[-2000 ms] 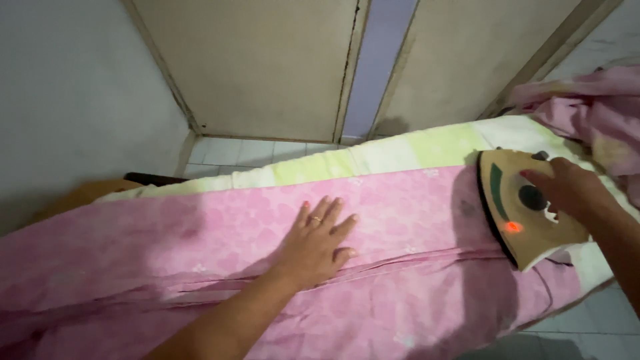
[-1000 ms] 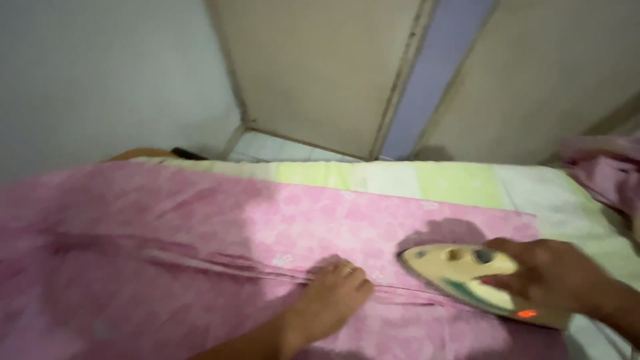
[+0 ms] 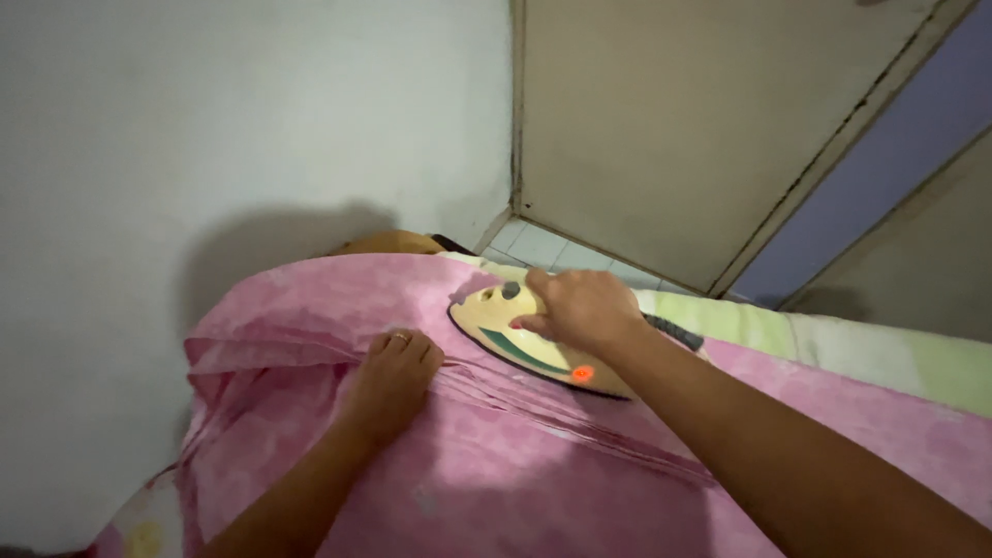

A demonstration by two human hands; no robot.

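A cream clothes iron (image 3: 515, 329) with a green stripe and a lit orange lamp lies flat on pink patterned fabric (image 3: 496, 457), its tip pointing left. My right hand (image 3: 589, 310) is closed around its handle, and a dark cord sleeve shows behind the hand. Just left of the iron, my left hand (image 3: 399, 372), with a ring on one finger, presses on the fabric beside a band of gathered folds. Whether its fingers pinch the cloth I cannot tell. The fabric drapes over the left end of the padded surface.
A green and white padded cover (image 3: 821, 341) shows along the far edge of the ironing surface. Behind it are beige door-like panels (image 3: 659, 139) and a pale wall (image 3: 256, 116) at the left. A brown rounded object (image 3: 387, 243) stands behind the far left edge, near the floor tiles (image 3: 539, 244).
Still held in my right hand, the iron has moved left along the pink fabric, close to my left hand. My left hand lay spread flat earlier; its fingers are now bent. The view has shifted left.
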